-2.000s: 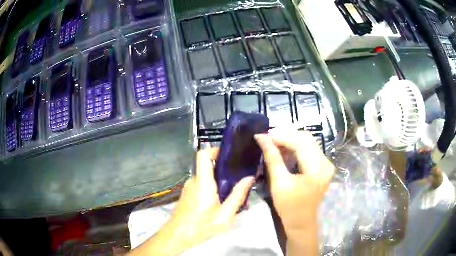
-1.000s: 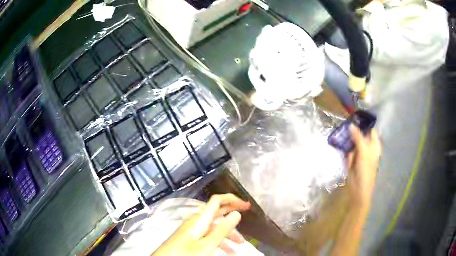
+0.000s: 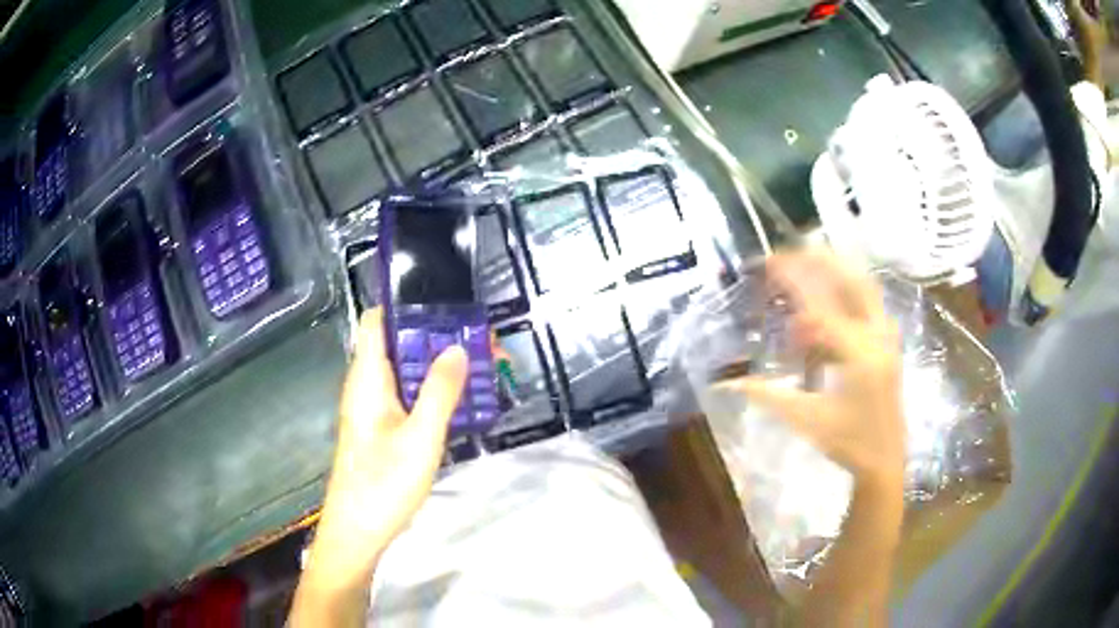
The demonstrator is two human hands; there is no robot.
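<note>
My left hand [image 3: 387, 423] holds a purple keypad phone [image 3: 436, 313] upright, its glossy dark screen and keys facing me, thumb over the keys. The phone covers part of a clear lens sheet [image 3: 558, 239] holding rows of black-framed lenses. A small green tab [image 3: 506, 372] shows just right of the keys. My right hand [image 3: 834, 356] is motion-blurred at the right, apart from the phone, thumb and fingers spread over crinkled clear plastic. No object shows between its fingers.
A phone tray [image 3: 295, 233] with purple phones lies at the left. A white fan [image 3: 914, 182] and curved black hose [image 3: 1068, 160] stand right. Clear plastic waste [image 3: 945, 405] lies below the fan. A white box [image 3: 724, 27] is at the top.
A second ago my right hand held a phone out at the right and my left was empty. Now my left hand holds a phone and my right has let go. The view has swung back left.
</note>
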